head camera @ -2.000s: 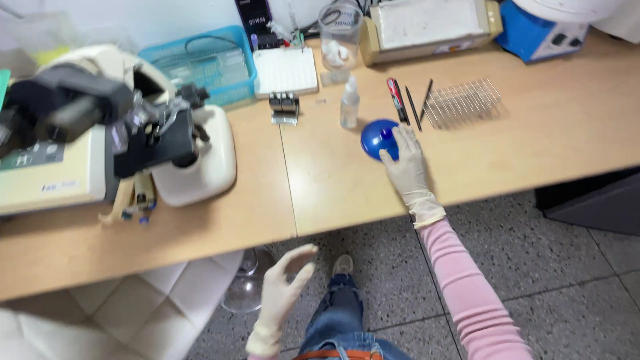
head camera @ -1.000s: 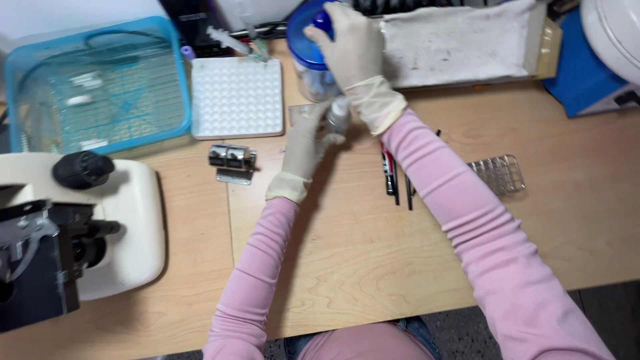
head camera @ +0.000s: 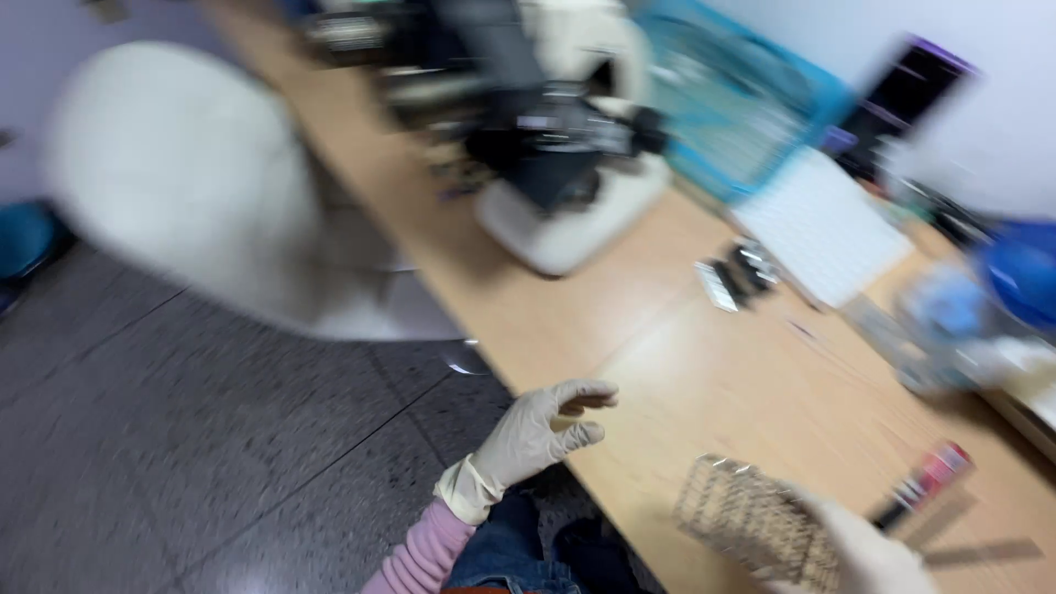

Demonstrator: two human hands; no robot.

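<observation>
My left hand [head camera: 540, 433], in a pale latex glove, hangs over the desk's front edge with thumb and fingers apart and nothing between them. My right hand [head camera: 866, 540], gloved too and blurred, is at the lower right, on the far side of a wire rack [head camera: 755, 516]. It seems to grip the rack, its fingers mostly hidden. A red and black marker [head camera: 924, 487] lies beyond that hand. Toward the back right, the clear jar [head camera: 949, 309] stands with a blue lid [head camera: 1023, 268] at its top, both blurred.
A microscope [head camera: 569, 190] stands on the wooden desk [head camera: 528, 305]. Behind it are a blue-rimmed tray [head camera: 726, 107] and a white gridded rack [head camera: 825, 227]. A small metal clip-like device [head camera: 734, 276] lies in front of these. A white chair [head camera: 190, 190] is beside the desk.
My hands have moved away from the jar and bottle; the left is back at the desk edge, the right at the wire rack. The blue lid has gone from the desk to the jar. The view has swung left.
</observation>
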